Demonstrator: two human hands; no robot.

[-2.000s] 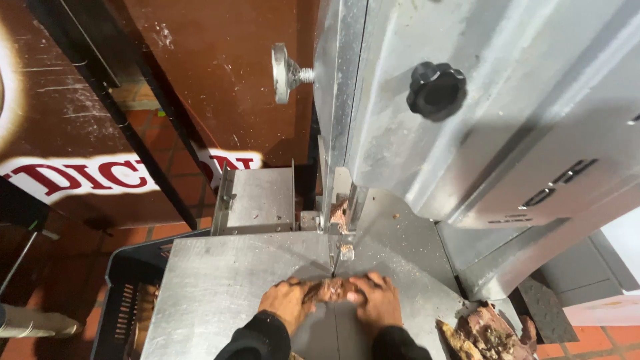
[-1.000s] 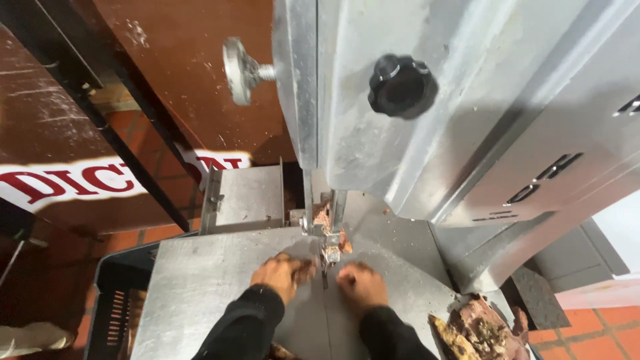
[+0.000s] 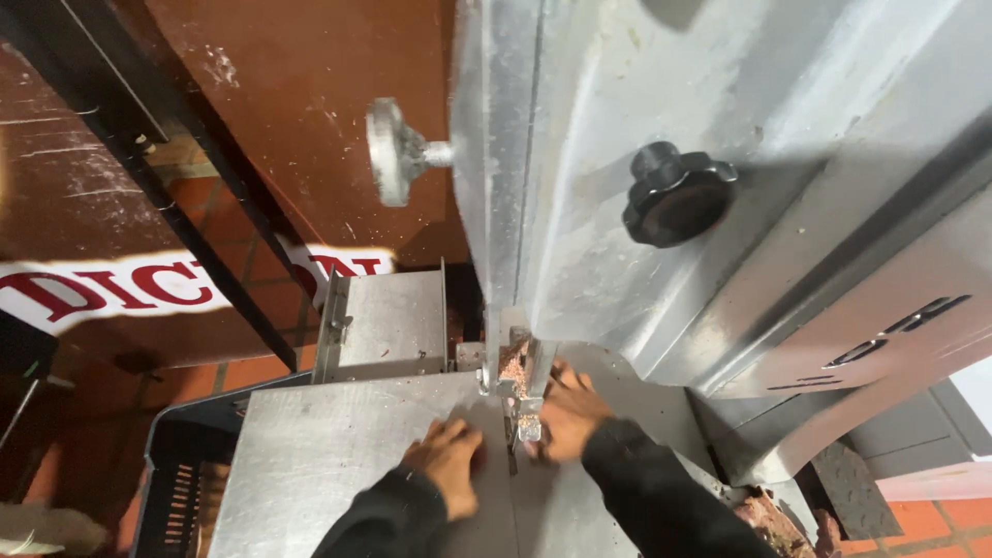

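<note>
The steel table (image 3: 349, 465) of a meat bandsaw lies under both hands. My left hand (image 3: 449, 461) rests over the table left of the blade slot, fingers spread and blurred, with no piece visible in it. My right hand (image 3: 570, 411) is just right of the blade guide (image 3: 529, 418), its fingers reaching along the guide's side; a small pinkish bit shows by its thumb, and whether it is gripped is unclear. Meat scraps (image 3: 514, 368) cling inside the guide housing. The blade itself is hard to make out.
The saw's steel housing (image 3: 604, 256) with a black knob (image 3: 682, 194) and a metal knob (image 3: 395, 151) rises ahead. A steel sliding tray (image 3: 391, 322) sits behind the table. A black plastic crate (image 3: 167, 465) stands at left, and meat pieces (image 3: 775, 523) lie at lower right.
Two seconds ago both hands held a piece of meat together before the blade; that piece no longer shows between them. My right hand has moved forward beside the blade guide.
</note>
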